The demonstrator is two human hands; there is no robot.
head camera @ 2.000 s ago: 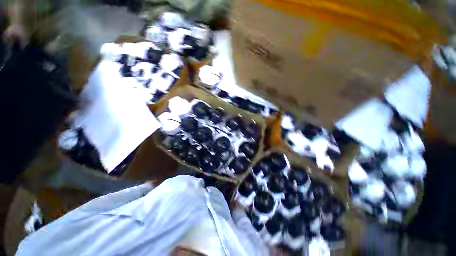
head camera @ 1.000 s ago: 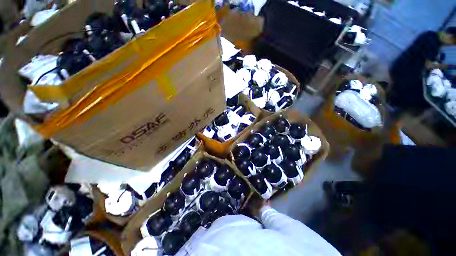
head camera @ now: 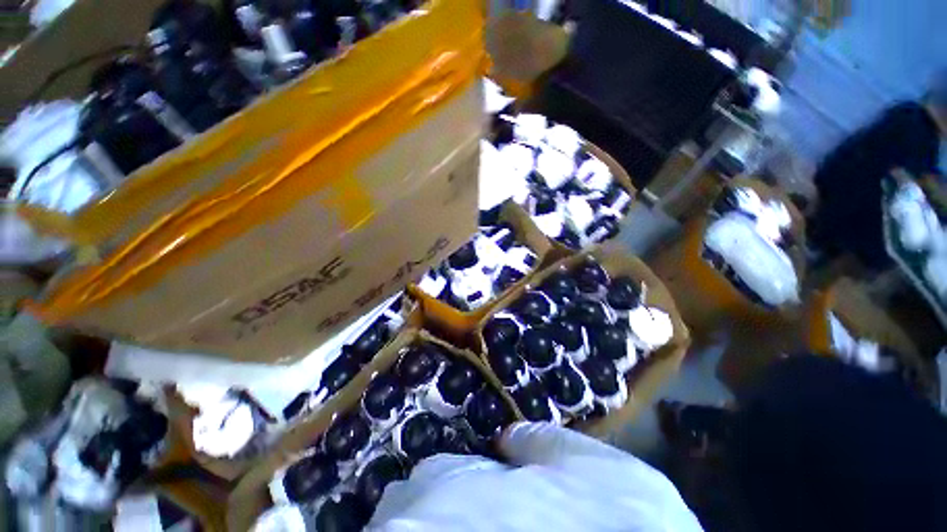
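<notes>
Two open brown cartons stand below me, packed with black-and-white cameras. The near carton (head camera: 246,488) is cut by the bottom edge, and the second carton (head camera: 665,366) is to its right. Their black camera heads (head camera: 421,434) face up. White sleeves cover part of the near carton. A small, blurred part of what looks like my right hand (head camera: 509,444) shows at the sleeve end, by the edge between the cartons. Its fingers are hidden, so its grip cannot be told. My left hand is not visible.
A large carton with orange tape (head camera: 301,249) holds more cameras and stands over a white sheet (head camera: 156,364). Other camera cartons are behind and at lower left. A black crate (head camera: 644,88) is at the back. A dark-clothed person (head camera: 883,171) is at the right.
The view has swung from the left side to the right of the big carton, then moved slightly closer. The sleeves reach farther over the near carton's edge than one second ago.
</notes>
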